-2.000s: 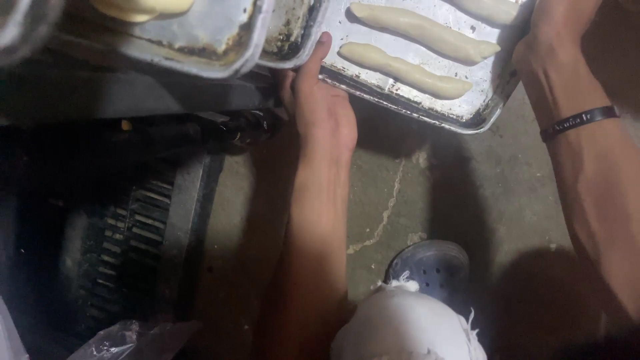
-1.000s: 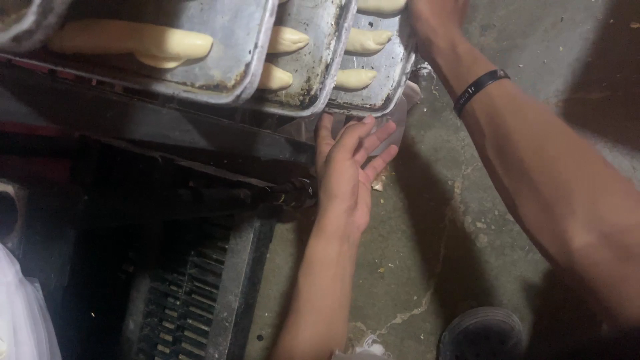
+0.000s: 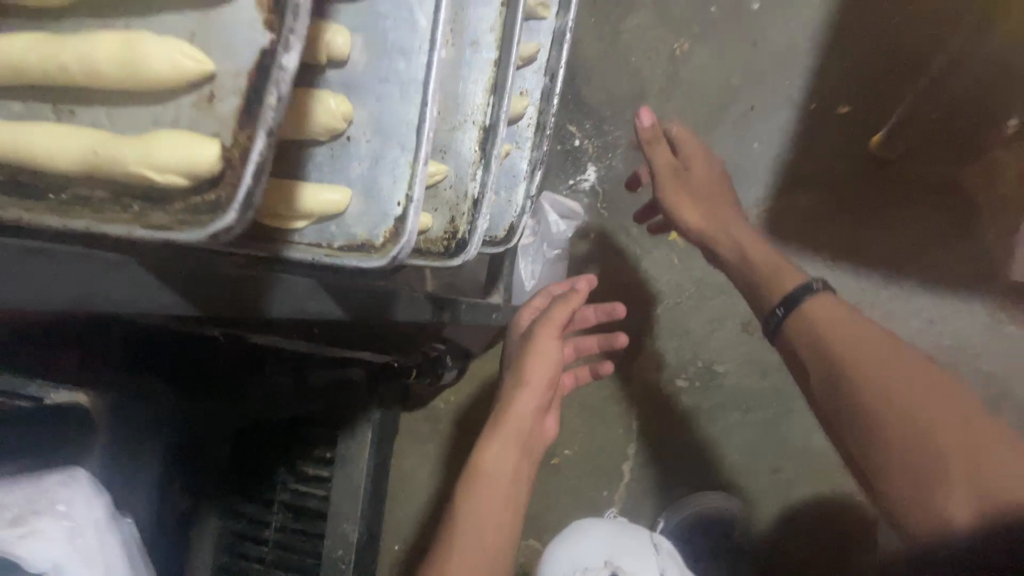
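My left hand (image 3: 552, 344) is empty, its fingers spread, below the right ends of the metal baking trays. My right hand (image 3: 690, 180), with a dark wristband on the wrist, is also empty and bent with fingers apart, to the right of the trays over the floor. Several worn metal trays sit one above another in a staggered stack; the topmost tray (image 3: 264, 160) holds long dough pieces (image 3: 104, 152), and the tray under it (image 3: 384, 144) shows the ends of shorter-looking dough pieces (image 3: 308, 200). The left parts of the lower trays are hidden.
A dark metal frame (image 3: 360, 488) with a slatted part stands at lower left. A clear plastic bag (image 3: 548, 240) hangs or lies by the tray corners. White plastic (image 3: 68, 520) is at bottom left. The concrete floor (image 3: 680, 384) shows a shoe (image 3: 704, 520) and my pale-clothed knee (image 3: 608, 548).
Two seconds ago both hands were at a tray with dough strips; now both are away from the trays. My right hand has come off the tray edge since one second ago.
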